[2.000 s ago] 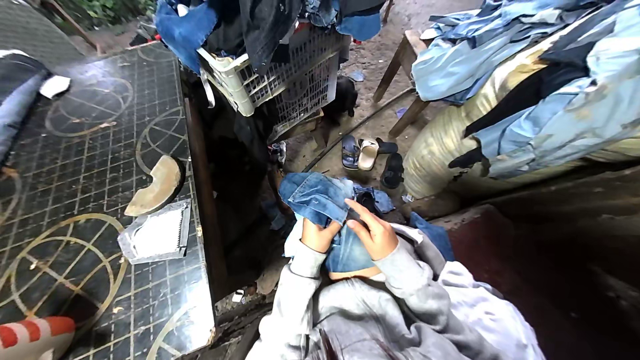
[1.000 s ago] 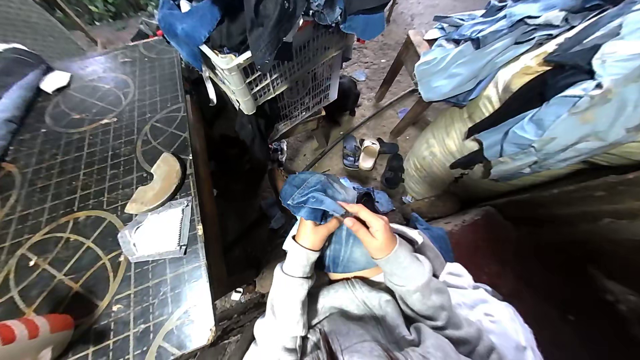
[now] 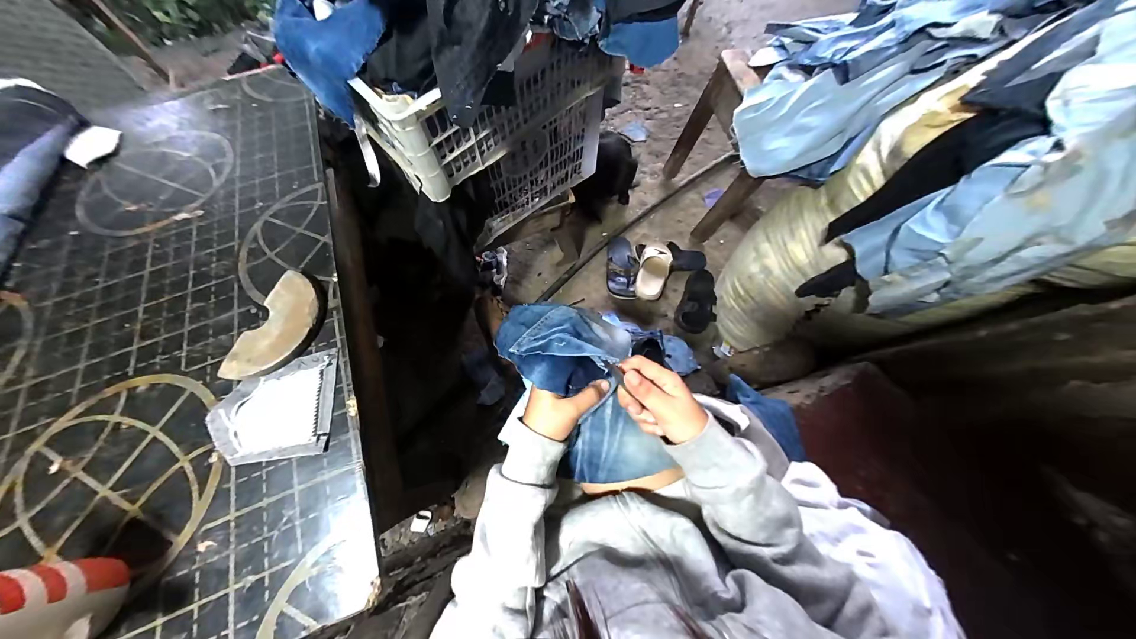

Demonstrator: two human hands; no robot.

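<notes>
A piece of blue denim (image 3: 559,342) is bunched above my lap, its frayed edge towards my right hand. My left hand (image 3: 561,410) grips the lower part of the denim, thumb on top. Close beside it, my right hand (image 3: 658,399) has its fingers closed at the frayed edge, thumb and forefinger pinching there; whether a small tool is in these fingers cannot be told. More faded denim (image 3: 617,444) lies over my lap below both hands. Further denim scraps (image 3: 679,355) show just beyond my right hand.
At left stands a dark patterned tabletop (image 3: 169,302) bearing a curved tan piece (image 3: 275,328) and a white pad in clear plastic (image 3: 275,413). A plastic crate (image 3: 488,133) of denim is ahead. Sandals (image 3: 654,271) lie on the ground. At right are a stuffed sack (image 3: 772,266) and a wooden stool (image 3: 710,115).
My right hand has shifted from over the denim to its frayed edge, its fingers now more curled. The upper part of the denim is folded differently. My left hand keeps its hold.
</notes>
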